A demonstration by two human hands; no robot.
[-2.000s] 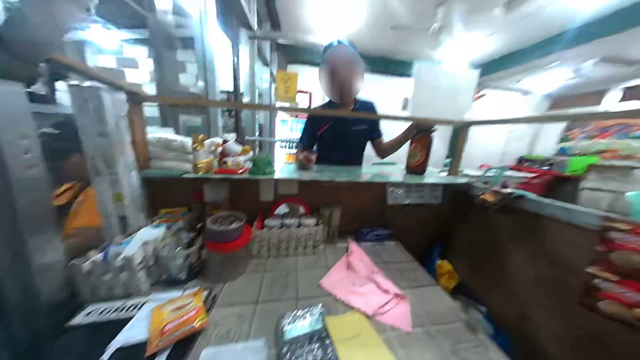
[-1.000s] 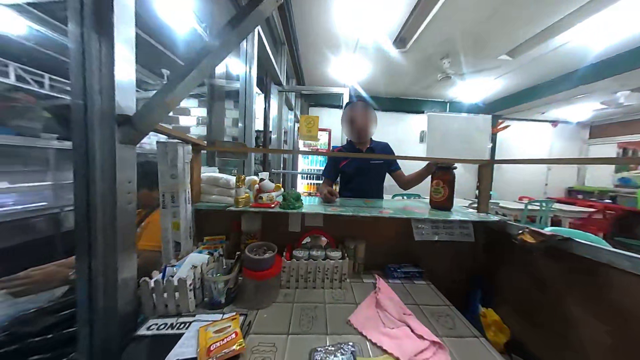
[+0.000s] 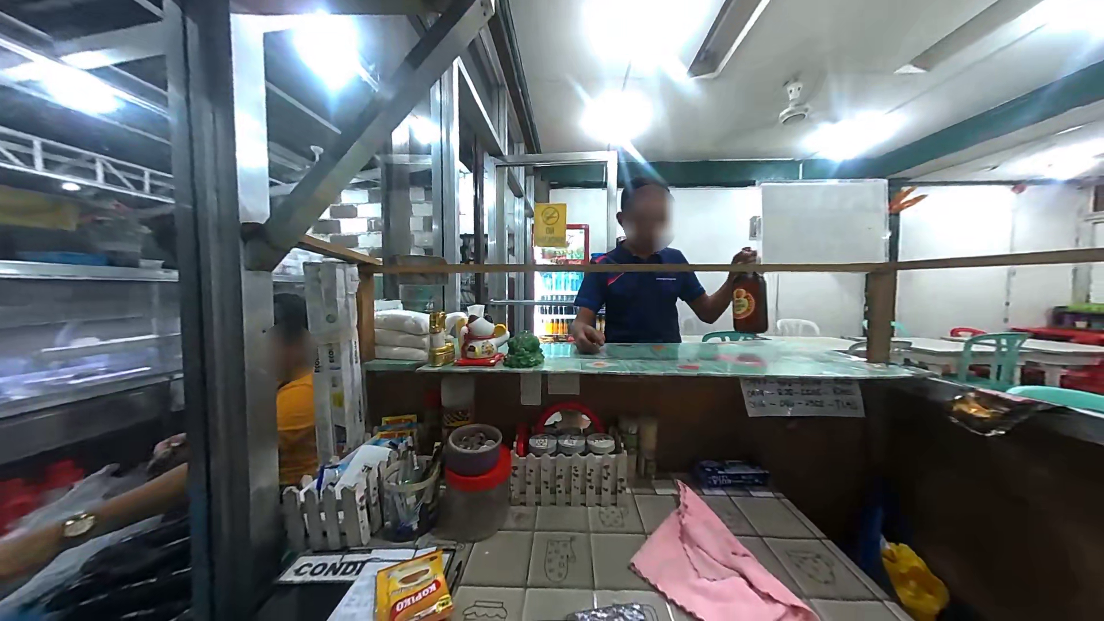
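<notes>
Neither of my hands is in view. Across the glass-topped counter (image 3: 604, 358), a person in a dark blue shirt (image 3: 642, 297) holds a large brown bottle (image 3: 749, 304) by its top. The bottle is upright, its base just above the level of the counter top. That person's other hand (image 3: 589, 336) rests on the counter; whether it holds anything cannot be told. On the tiled desk nearer me lie a crumpled pink cloth (image 3: 711, 561), a yellow Kopiko packet (image 3: 414, 588) on papers, and a shiny silvery item (image 3: 611, 612) cut by the lower edge.
A white picket-style holder (image 3: 569, 479) with lidded jars, a red-lidded container (image 3: 474, 504) and a pen cup (image 3: 410, 500) stand along the back. A wooden rail (image 3: 630, 268) spans above the counter. Left, beyond a metal post (image 3: 207, 345), is another person's forearm with a watch (image 3: 79, 524).
The person across the counter has lifted the brown bottle off the counter top and moved it a little left. The watch-wearing forearm at the left now shows more plainly. The view has tilted up since the earliest frame.
</notes>
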